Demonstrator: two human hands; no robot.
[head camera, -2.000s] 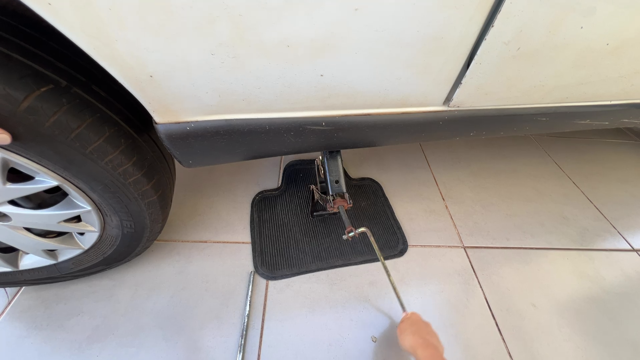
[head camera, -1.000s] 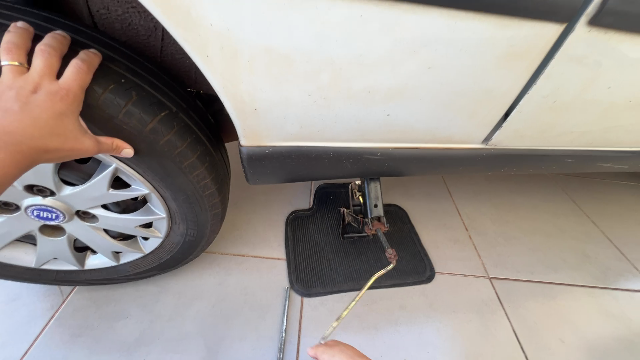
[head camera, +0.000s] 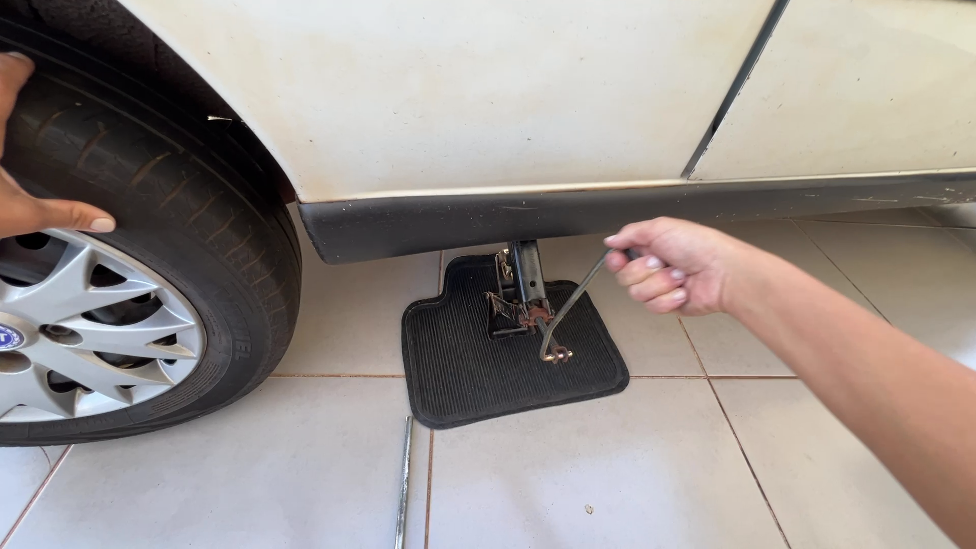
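Observation:
My right hand (head camera: 662, 265) is closed around the end of a bent metal crank handle (head camera: 573, 299), above and to the right of the mat. The handle's lower end meets the screw end of a car jack (head camera: 528, 274) with rusty joints. The jack stands under the black sill (head camera: 488, 226) of a white car, on a black ribbed rubber mat (head camera: 488, 381). At the left edge my left hand (head camera: 38, 187) rests with spread fingers on the tire (head camera: 168, 183), holding nothing; part of it is out of view. Where the jack meets the car is hidden behind the sill.
A silver Fiat wheel cover (head camera: 99, 328) sits in the tire at left. A thin metal rod (head camera: 404, 480) lies on the tiled floor (head camera: 587, 465) in front of the mat. The white body panel (head camera: 473, 91) spans the top, with a door gap at right.
My right hand has moved from low in front of the jack up to its right, swinging the crank handle round. My left hand stays on the tire since one second ago.

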